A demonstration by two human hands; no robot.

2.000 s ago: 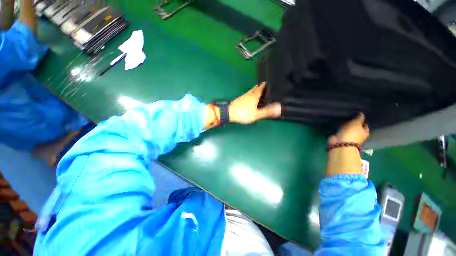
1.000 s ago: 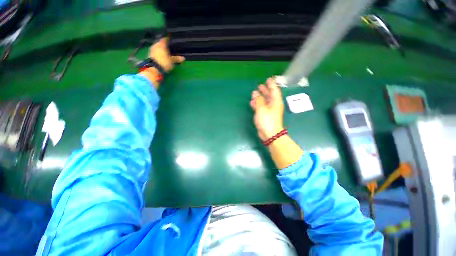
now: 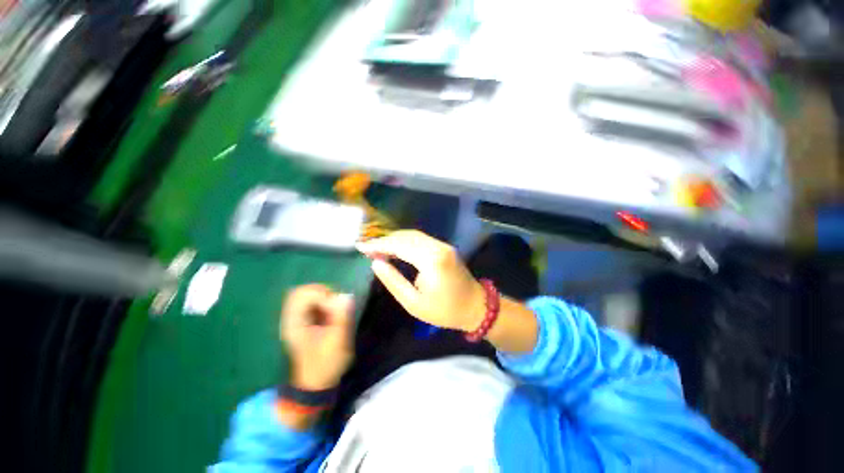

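Observation:
The picture is blurred by motion. My left hand [image 3: 317,337] is over the green bench, its fingers curled, with a pale spot at the fingertips. My right hand [image 3: 428,277] is to its right, thumb and forefinger curved toward each other by the lower end of the grey-white teach pendant [image 3: 310,222]. I cannot tell whether either hand holds something small. The white machine bed [image 3: 518,139] lies ahead, carrying a black fixture with a pale teal cover [image 3: 421,37].
An orange cable plug [image 3: 353,185] is beside the pendant. A white card [image 3: 204,288] lies on the bench [image 3: 185,379]. A blurred grey bar [image 3: 74,254] enters from the left. A red-and-yellow emergency stop [image 3: 699,193] and pink items [image 3: 717,83] are at the machine's right.
The view has swung right to the machine. My left hand has left the black stack's edge, and both hands are now close together near my body.

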